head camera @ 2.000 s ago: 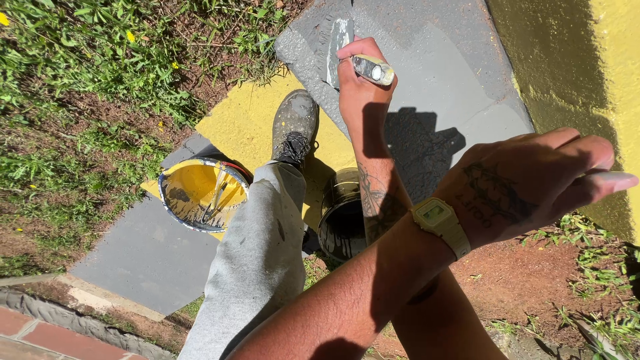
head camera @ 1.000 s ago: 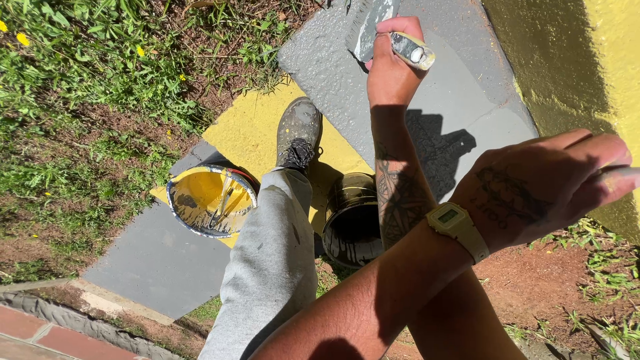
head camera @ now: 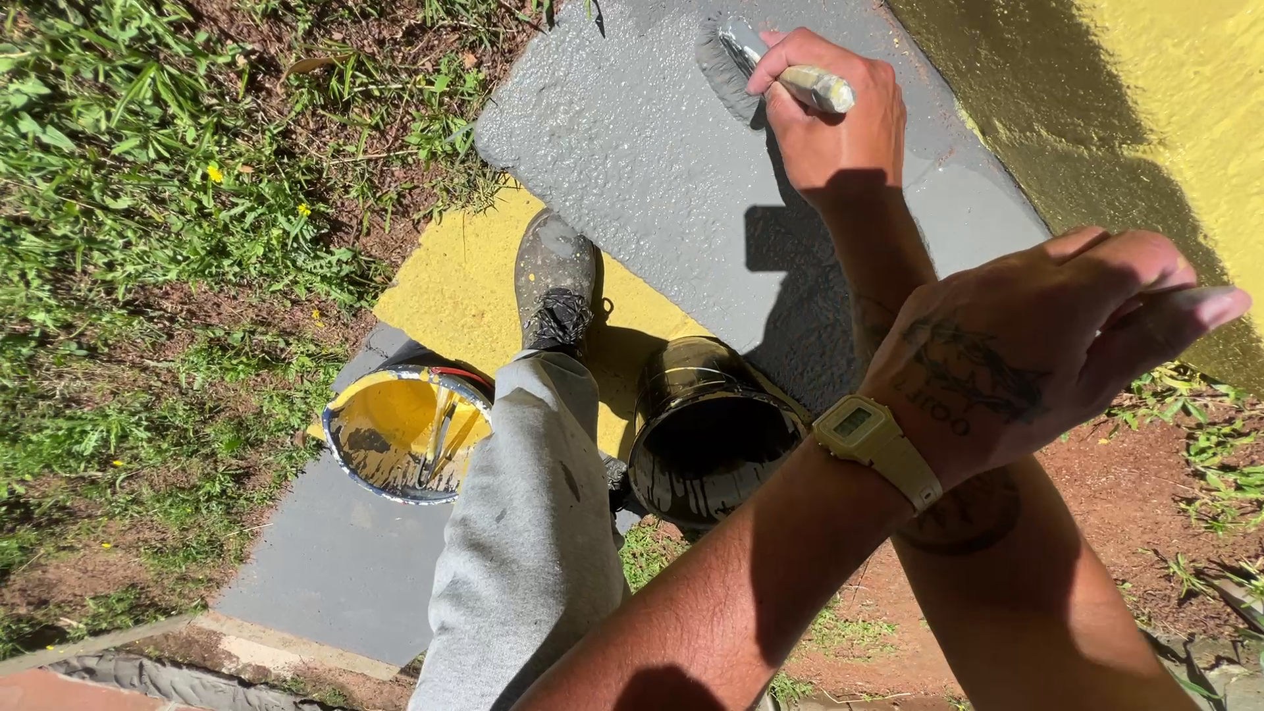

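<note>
My right hand (head camera: 839,114) grips a flat paintbrush by its paint-smeared handle (head camera: 818,89). Grey bristles (head camera: 723,74) fan out against the wet grey surface of a slab (head camera: 632,128). Crossed over my right forearm, my left hand (head camera: 1027,346) has its fingers curled in front of the yellow wall; its palm is hidden and nothing shows in it. A pale digital watch (head camera: 879,444) is on that wrist. Below the slab stands a dark bucket (head camera: 716,444) with black drips inside. Left of my leg is a yellow-lined paint bucket (head camera: 380,425) holding a thin tool, perhaps a brush.
My paint-spotted boot (head camera: 556,281) stands on a yellow-painted slab (head camera: 454,267) between the buckets. Another grey slab (head camera: 336,563) lies lower left. Grass (head camera: 148,197) and soil border the left side. A yellow wall (head camera: 1185,109) rises at the right, with bare soil (head camera: 1116,504) below it.
My right hand has moved rightward over the grey slab with the brush, whose bristles now look more splayed. My left hand keeps much the same place and pose.
</note>
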